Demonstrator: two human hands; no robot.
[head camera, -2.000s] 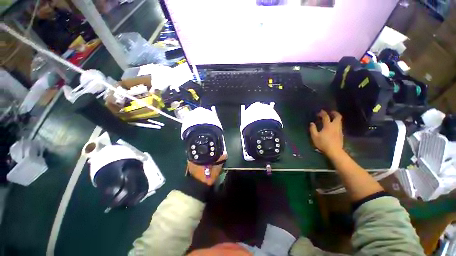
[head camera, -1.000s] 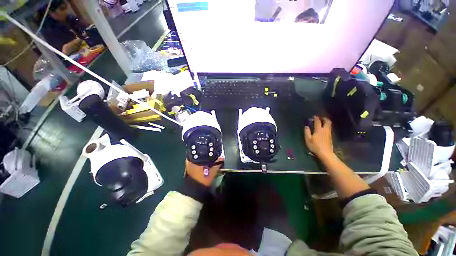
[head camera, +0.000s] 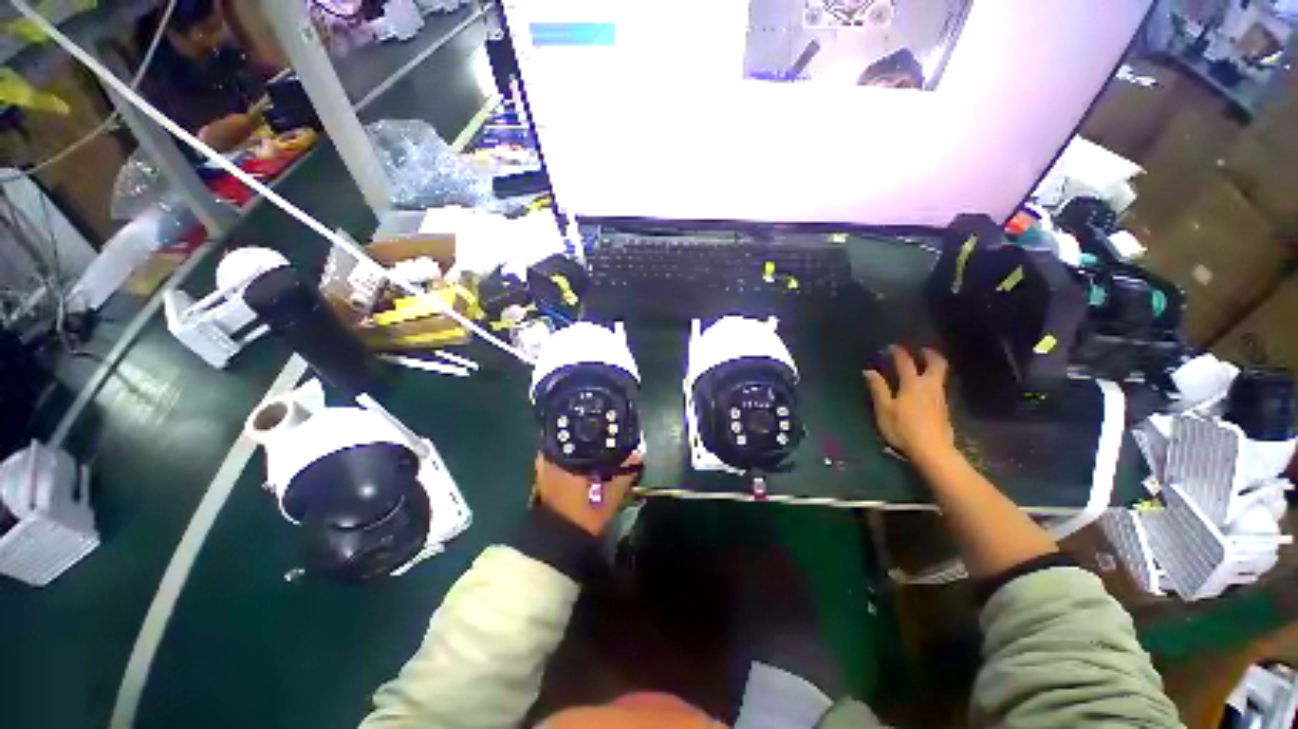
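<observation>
Two white dome cameras with black balls and rings of round lights stand side by side on the dark bench, a left one and a right one. A small pink-purple piece shows below each ball. My left hand is at the underside of the left camera; its fingers are partly hidden behind the ball, so its grip is unclear. My right hand rests over a small dark mouse, mostly covered by the fingers. The monitor shows a mostly white-pink screen with a picture window at the top.
A third dome camera lies at the left, another white camera behind it. A keyboard lies under the monitor. Black equipment stands right of it. A parts box is left. White finned pieces are stacked right. A person sits far left.
The picture window on the screen now shows a pale ringed shape. The view has shifted slightly. My hands stay at the left camera and the mouse.
</observation>
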